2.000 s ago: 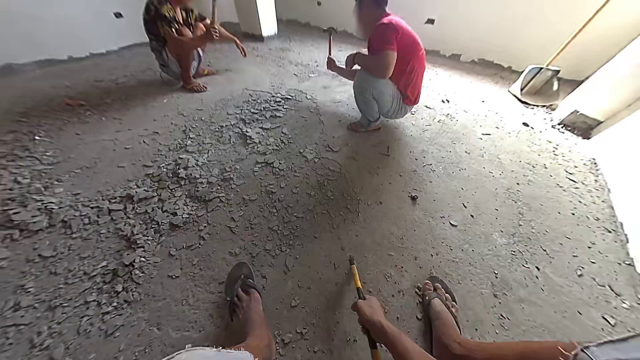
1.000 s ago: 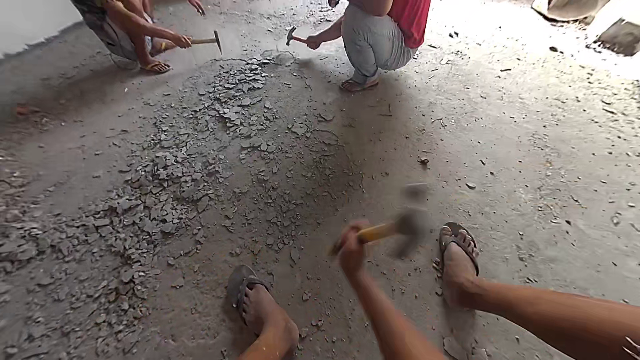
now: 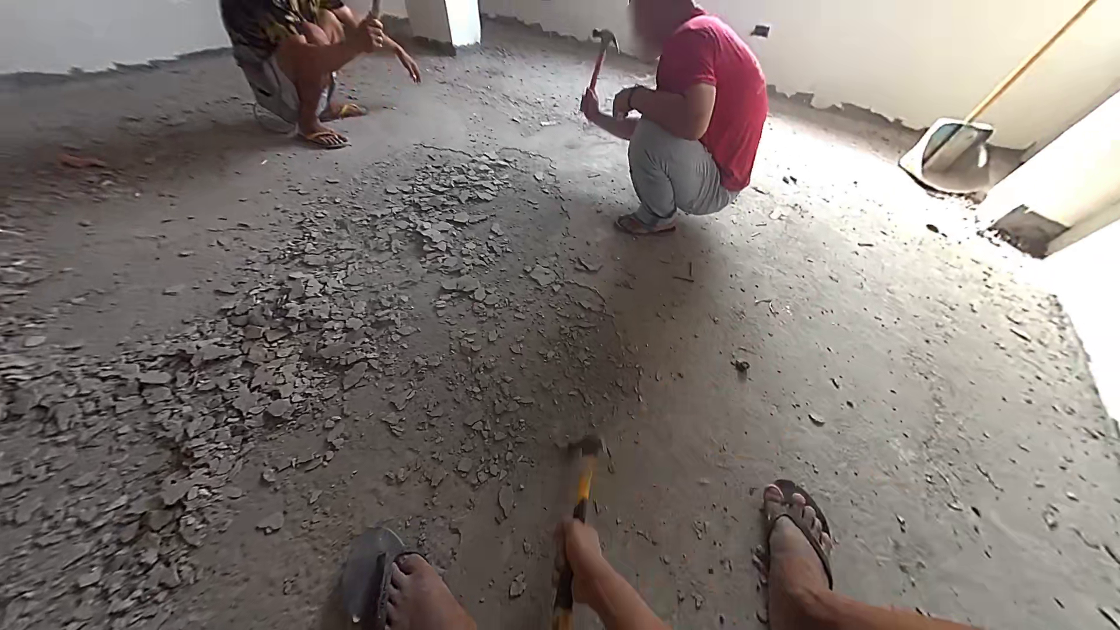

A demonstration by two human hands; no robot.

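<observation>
My right hand (image 3: 581, 551) is closed round the black and yellow handle of a hammer (image 3: 584, 472) at the bottom middle, between my sandalled feet. The hammer's dark head points away from me, over or on the concrete floor (image 3: 840, 367); whether it touches is not plain. Just left of it, thin grey chips of broken floor topping (image 3: 297, 332) spread in a wide band, running from the lower left to the upper middle. My left hand is out of the frame.
A person in a red shirt (image 3: 717, 96) squats ahead, holding up a claw hammer (image 3: 600, 57). Another person (image 3: 306, 61) squats at the upper left, a tool handle raised. A long-handled shovel or scoop (image 3: 949, 156) leans at the right wall, near a pillar base (image 3: 1032, 229).
My hammer was swung up and blurred a second ago; now it is low, pointing forward. Both other people have raised their tools from near the floor. The view has tilted up.
</observation>
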